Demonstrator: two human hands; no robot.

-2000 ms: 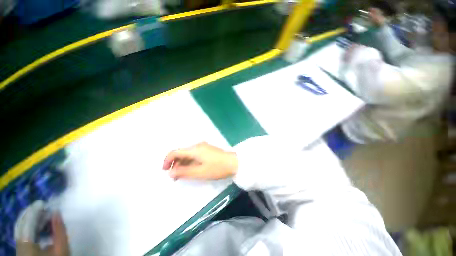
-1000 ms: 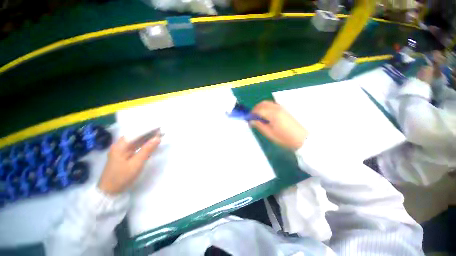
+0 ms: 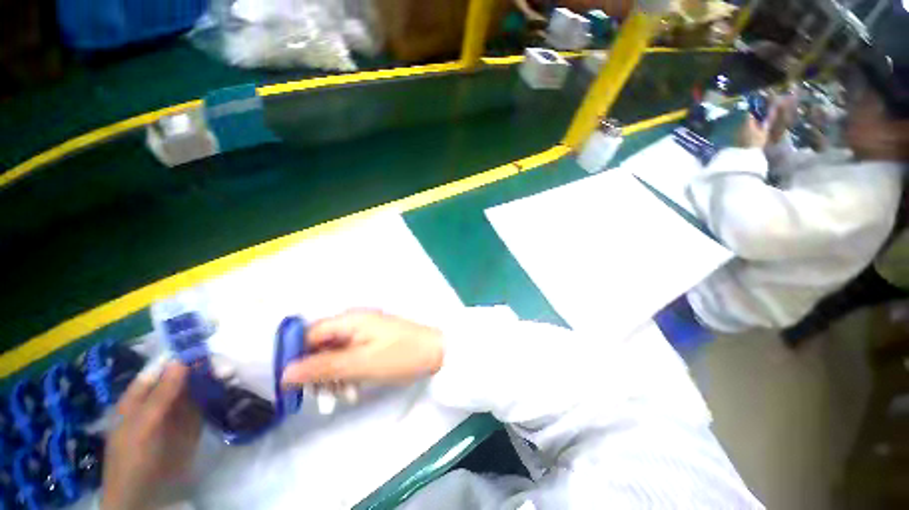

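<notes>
A blue wristwatch (image 3: 239,410) with a dark case is held open in a U shape over the white work sheet (image 3: 349,261). My left hand (image 3: 154,433) grips it at the case end, with a printed strap part sticking up above the fingers. My right hand (image 3: 364,351) pinches the other strap end, which curls upward. Small pale covers show on some fingertips. The buckle is too blurred to tell. Finished watches (image 3: 60,438) stand as closed loops in rows at the far left, beside my left hand.
A second white sheet (image 3: 608,244) lies to the right. The yellow-edged conveyor (image 3: 369,125) runs behind, with an open white box (image 3: 184,137) and other white boxes. A person (image 3: 797,204) in a white smock works at the right, near dark blue watches (image 3: 695,144).
My right hand has come back left from the sheet's right edge with the blue watch. My left hand has moved left and down in the view and now also holds the watch.
</notes>
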